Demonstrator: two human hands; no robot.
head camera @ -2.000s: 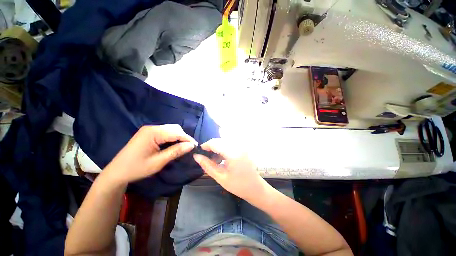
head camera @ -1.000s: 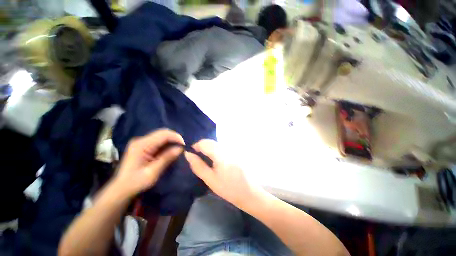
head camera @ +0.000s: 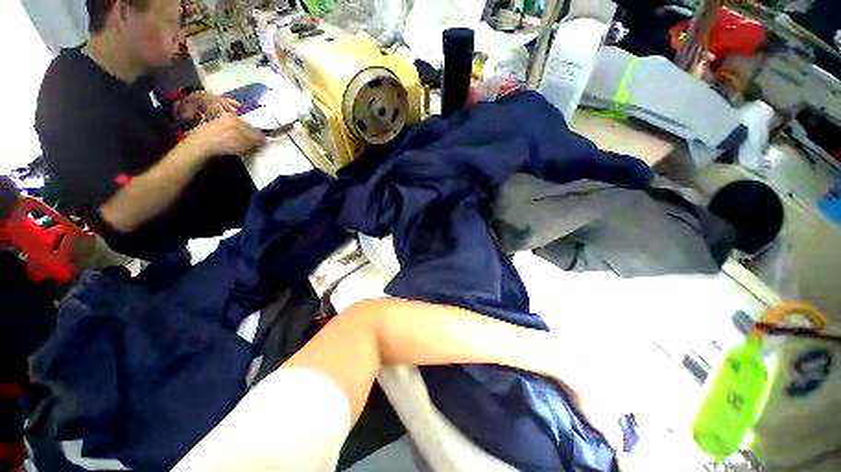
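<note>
The navy garment point(head camera: 452, 249) lies heaped across the table's left part and hangs over its edge to the lower left. Its near end point(head camera: 530, 419) looks bright blue under the lamp. My left forearm reaches right across it from a white sleeve. My left hand point(head camera: 574, 371) is washed out by glare at the garment's near end, so its fingers and grip cannot be made out. My right hand is not in view. The neon tag point(head camera: 731, 398) hangs from an orange loop at the lower right. The needle area cannot be made out.
Grey cloth point(head camera: 613, 226) lies behind the navy garment. A yellowish machine with a round handwheel point(head camera: 375, 105) stands beyond it. A person in black point(head camera: 111, 152) works at the upper left, beside a red object point(head camera: 41, 240). A black cylinder point(head camera: 456, 71) and a round black object point(head camera: 747, 216) stand farther back.
The view has swung left and up, bringing in the person and neighbouring machine. My hands were together holding dark cloth; now my left arm reaches right and my right hand is out of view.
</note>
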